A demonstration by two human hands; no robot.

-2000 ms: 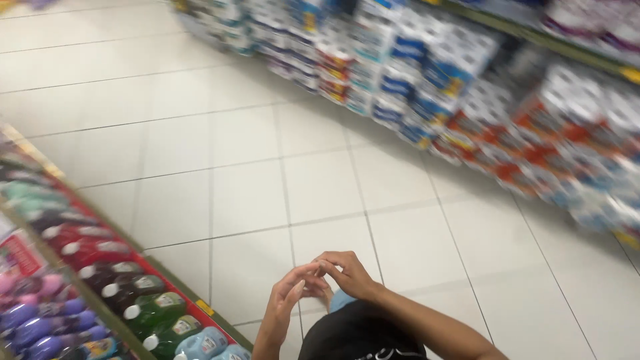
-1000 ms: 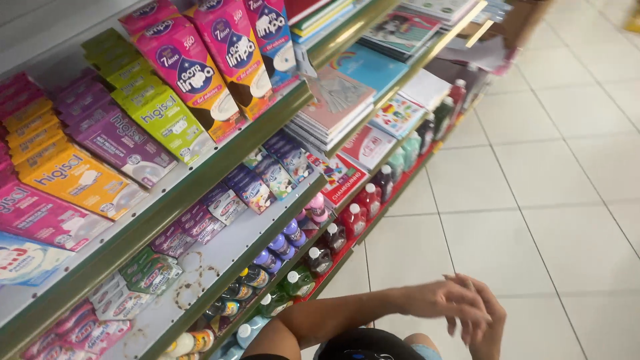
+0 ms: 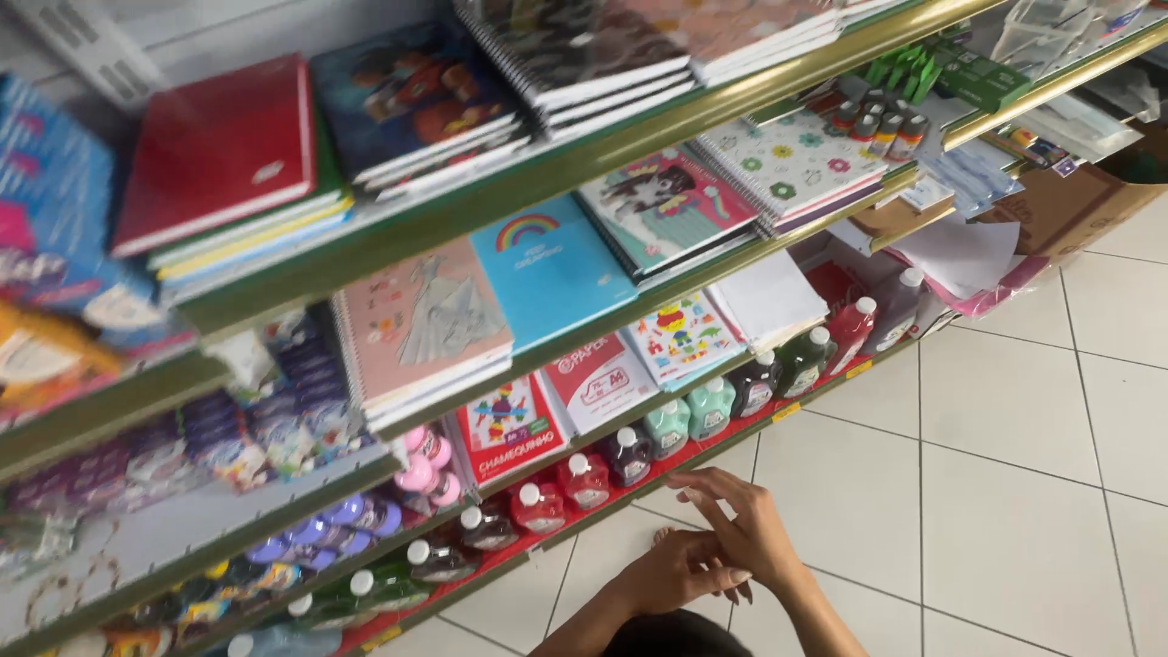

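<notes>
Near the bottom centre, my left hand (image 3: 671, 568) and my right hand (image 3: 744, 520) meet over the tiled floor, with no object in either. The fingers of both are loosely bent, and the hands overlap. Beyond them, bottles of red liquid (image 3: 584, 482) with white caps line the lowest shelf. Above these lie a red pack of paper (image 3: 511, 429), a blue notebook with a rainbow (image 3: 552, 265) and a pink spiral notebook (image 3: 424, 328). A red hardcover notebook (image 3: 224, 151) tops a stack at the upper left.
Green metal shelf edges (image 3: 584, 319) run diagonally across the view. A cardboard box (image 3: 1068, 205) stands at the shelf's far right end. Purple bottles (image 3: 338, 525) fill a lower shelf at left. Pale floor tiles (image 3: 995, 474) extend at the right.
The view has swung from the aisle floor to the shelves and now shows more notebooks. My hands stay close together in front of me, with their fingers shifted.
</notes>
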